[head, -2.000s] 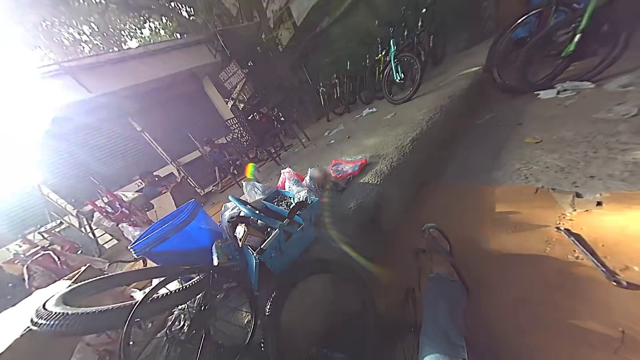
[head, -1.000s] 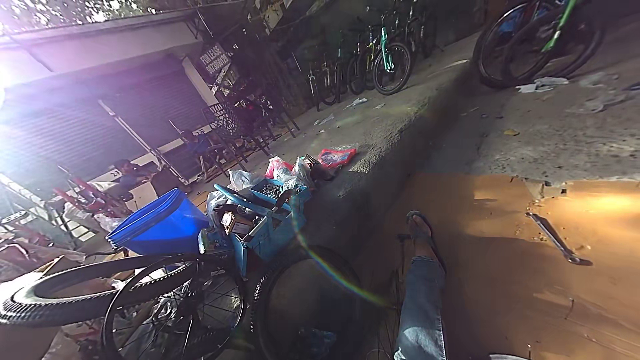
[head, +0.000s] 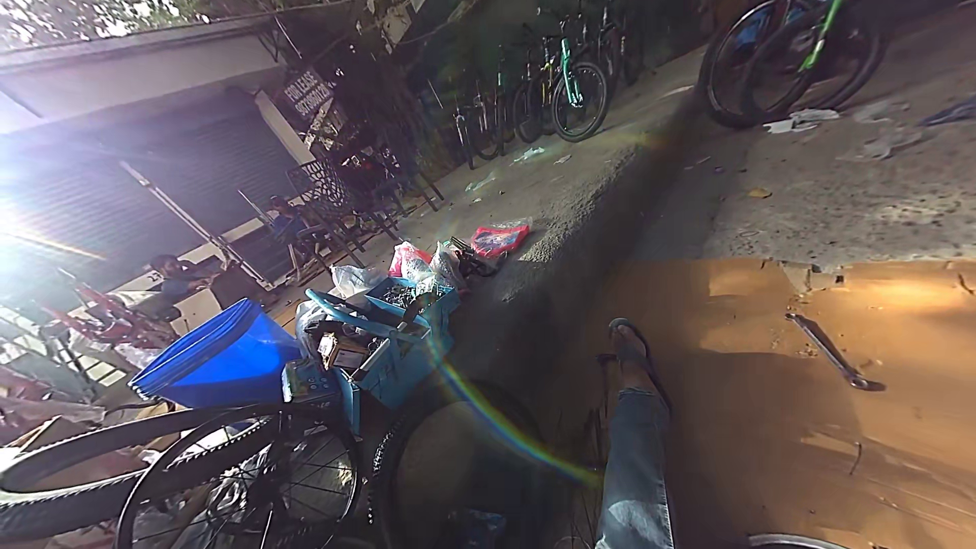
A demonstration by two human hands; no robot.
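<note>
Neither my left hand nor my right hand shows in the head view. A foot in a sandal (head: 631, 347) and a leg in blue jeans (head: 637, 473) reach up from the bottom edge. To their right a combination wrench (head: 831, 352) lies on the brown sheet. Left of the leg, a blue toolbox (head: 400, 366) stands with its trays full of small metal parts. A bicycle wheel (head: 282, 480) with black spokes is at the lower left, beside a loose tyre (head: 69, 496). Another dark wheel or tyre (head: 381, 457) is partly hidden in shadow.
A blue bucket (head: 229, 358) is tilted left of the toolbox. Plastic bags (head: 415, 263) and a red packet (head: 499, 240) lie behind it. Several bicycles (head: 579, 99) stand along the pavement, more wheels (head: 785, 69) at the upper right. People sit near metal chairs (head: 320, 183).
The view has shifted somewhat, so the wrench and leg sit further left in the frame than two seconds ago. Nothing else has plainly changed.
</note>
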